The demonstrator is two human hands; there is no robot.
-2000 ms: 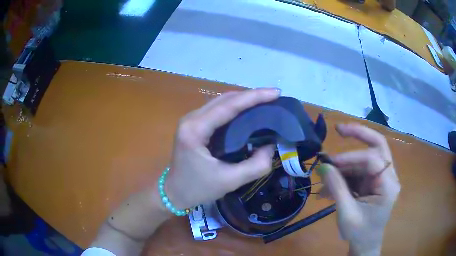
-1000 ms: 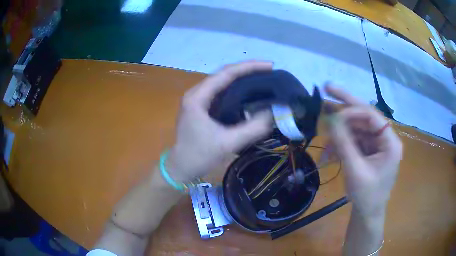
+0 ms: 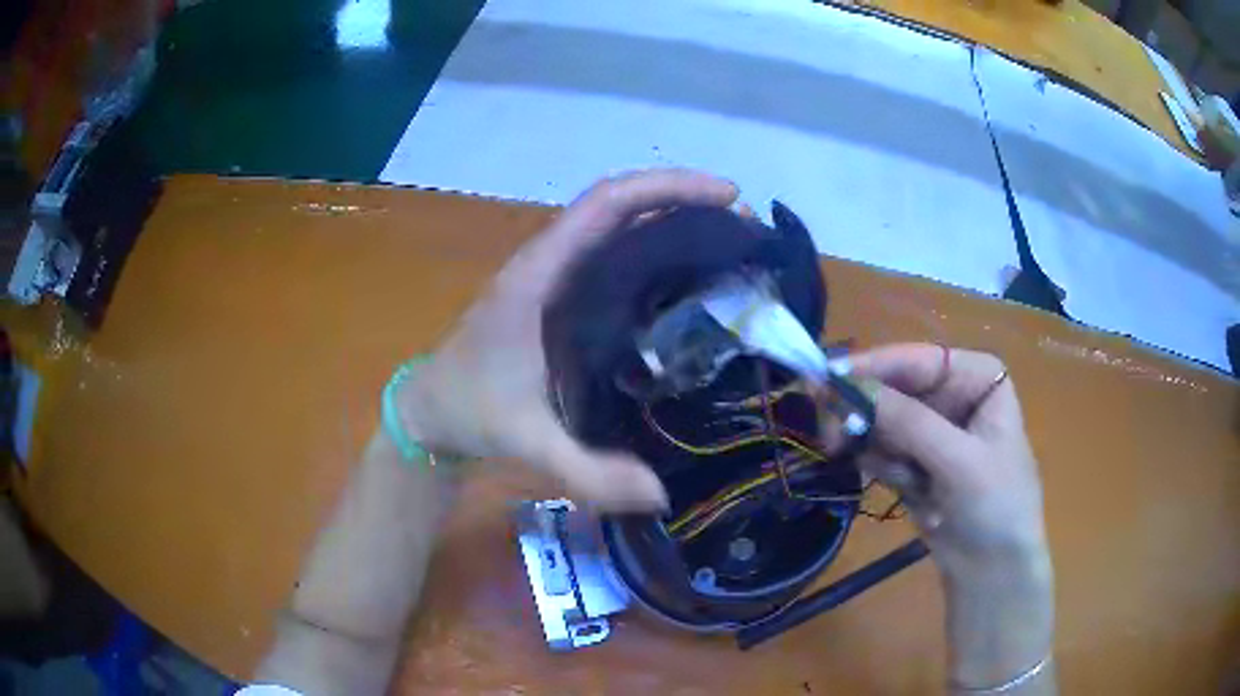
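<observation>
My left hand (image 3: 524,360) holds the black camera head shell (image 3: 612,292), tilted with its hollow side towards me. A white ribbon cable (image 3: 778,331) runs from inside the shell to the right. My right hand (image 3: 945,442) pinches a small dark part with a pale spot (image 3: 853,408) at the ribbon's end; blur hides its detail. Below is the round black base housing (image 3: 734,578), with yellow, red and black wires (image 3: 741,503) rising towards the shell. A white metal bracket (image 3: 555,574) is on its left side and a flat black bar (image 3: 836,594) on its right.
The base rests on the orange-brown benchtop (image 3: 272,449). White sheets (image 3: 762,129) lie on the green belt (image 3: 293,89) beyond it. A black box with a silver part (image 3: 61,245) stands at the left edge. Another person's hand (image 3: 1214,129) shows at the far right edge.
The shell has tilted and shifted slightly left in my left hand, showing more of its inside. My right hand has moved down and now pinches the small part at the ribbon's end.
</observation>
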